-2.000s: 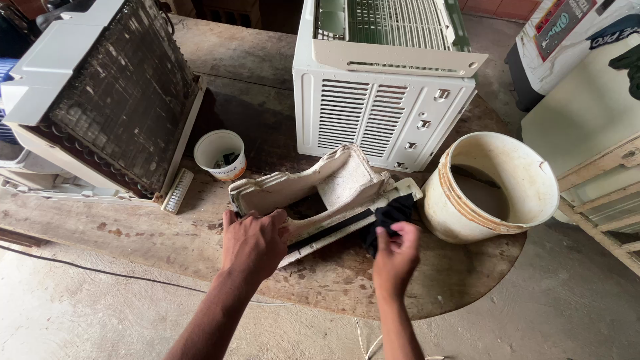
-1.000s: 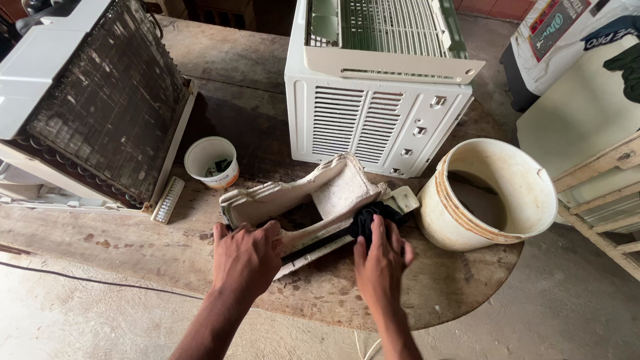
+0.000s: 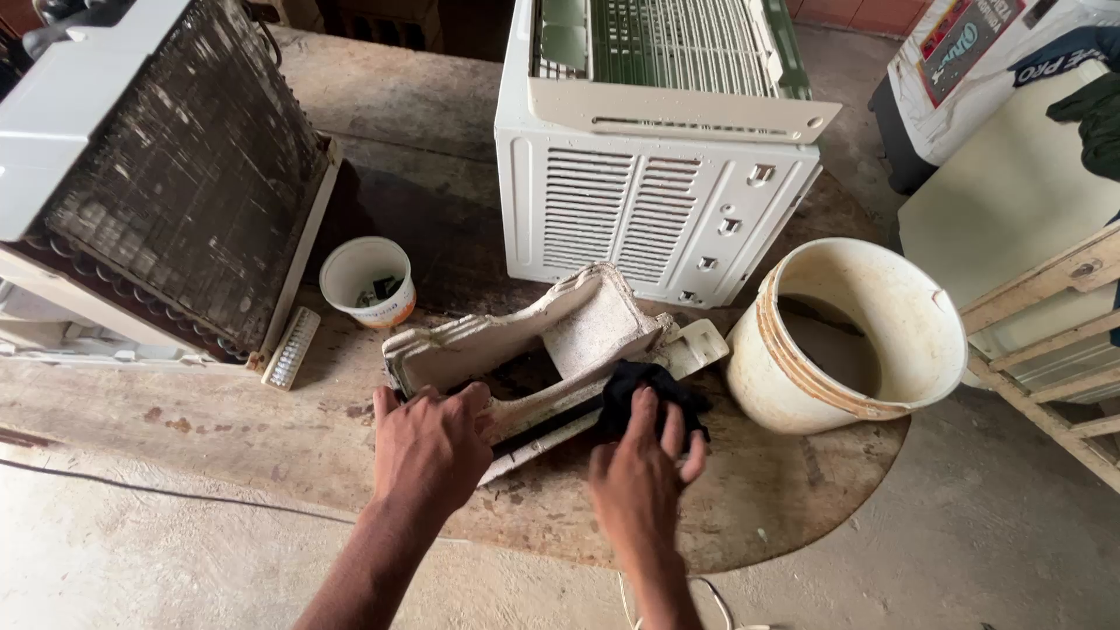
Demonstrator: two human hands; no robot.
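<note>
A dirty, off-white molded housing part [image 3: 604, 328] with an open middle lies at a slant on the wooden table. My left hand [image 3: 433, 446] grips its near left edge, fingertips over the rim. A bunched black cloth [image 3: 652, 398] is in my right hand [image 3: 643, 455], pressed on the right end of the part's near side, beside a dark strip. Just right of the cloth, a small pale tab [image 3: 696, 348] sticks out from the part. The cloth hides some of that near side.
A white bucket [image 3: 766, 376] with murky liquid stands at the right. Behind are a louvered white air conditioner casing [image 3: 516, 210] and a small tub [image 3: 366, 306] holding small pieces. Farther left, a brush [image 3: 291, 348] lies by a unit with dirty coil fins [image 3: 184, 175]. The table's rounded edge [image 3: 787, 556] is near.
My right hand, with the black cloth, shifts along the near side of the housing part. My left hand stays at the part's left end.
</note>
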